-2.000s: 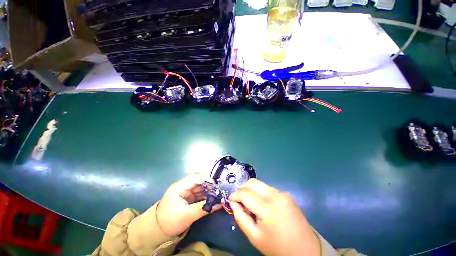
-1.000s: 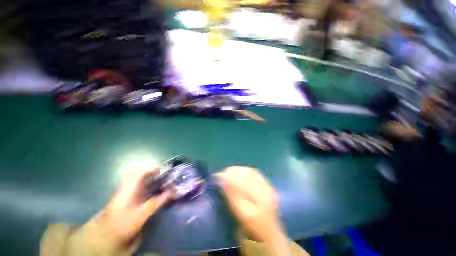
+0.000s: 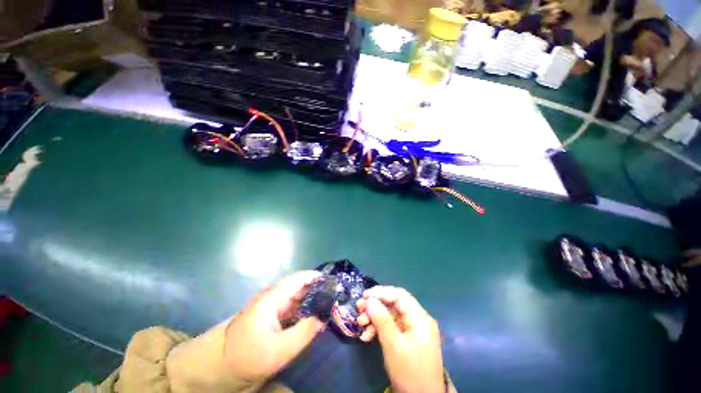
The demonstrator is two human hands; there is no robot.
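Observation:
A black round unit [image 3: 345, 278] with a shiny inside is held just above the green bench mat. My left hand [image 3: 278, 324] grips the unit and a dark inner module [image 3: 317, 298] at its left side. My right hand [image 3: 401, 326] is at the unit's right edge, its thumb and fingertips pinched on thin red and white lead wires [image 3: 347, 318]. The wire ends at my fingertips are too small and blurred to make out.
A row of waiting units [image 3: 260, 146] with loose wires lies at the back. Behind it are stacked black trays [image 3: 257, 57], a white sheet [image 3: 500, 123], a blue tool [image 3: 415, 147] and a yellow-lidded bottle [image 3: 432, 57]. Another unit row [image 3: 607, 267] is at right, with a person [image 3: 642, 57] beyond.
The view swung right and partly back. My right hand was apart from the unit one second ago and is now back at its wires. My left hand still holds the unit.

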